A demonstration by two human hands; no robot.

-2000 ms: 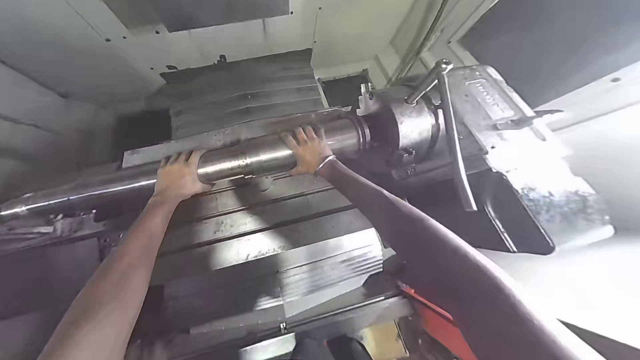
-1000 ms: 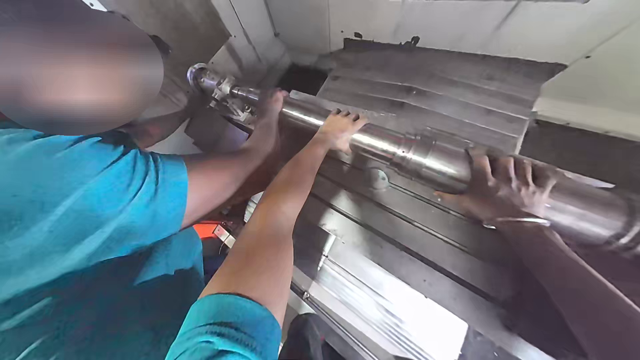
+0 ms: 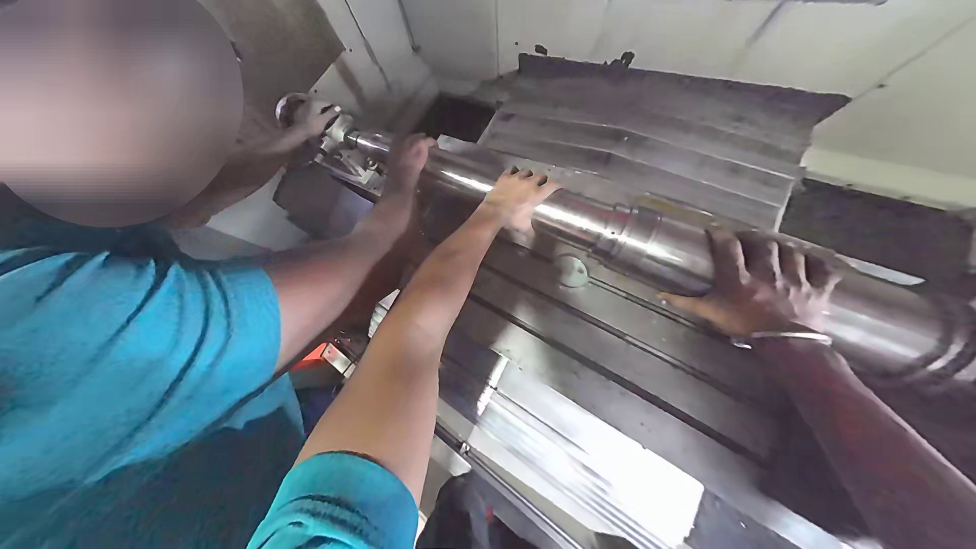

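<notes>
A long, stepped, polished steel shaft (image 3: 679,255) runs from the upper left to the right edge, above a slotted metal machine table (image 3: 610,335). My left hand (image 3: 521,197) lies over its slimmer middle length, fingers curled over the far side. Farther right, my right hand (image 3: 770,286), with a metal bangle at the wrist, grips the thicker length with fingers spread over the top and the thumb on the near side. Part of the shaft is hidden under both hands. Its right end runs out of view. At the upper left it meets a metal end support (image 3: 339,133).
A co-worker in a teal shirt (image 3: 137,343) stands close at my left, one hand (image 3: 412,158) on the shaft and the other (image 3: 313,120) at the end support. Ribbed metal way covers (image 3: 648,130) lie behind the shaft. A round disc (image 3: 572,271) sits on the table.
The view has swung far left, bringing the co-worker in and taking the chuck out. The co-worker's far hand now shows at the end support. Both my hands remain on the shaft.
</notes>
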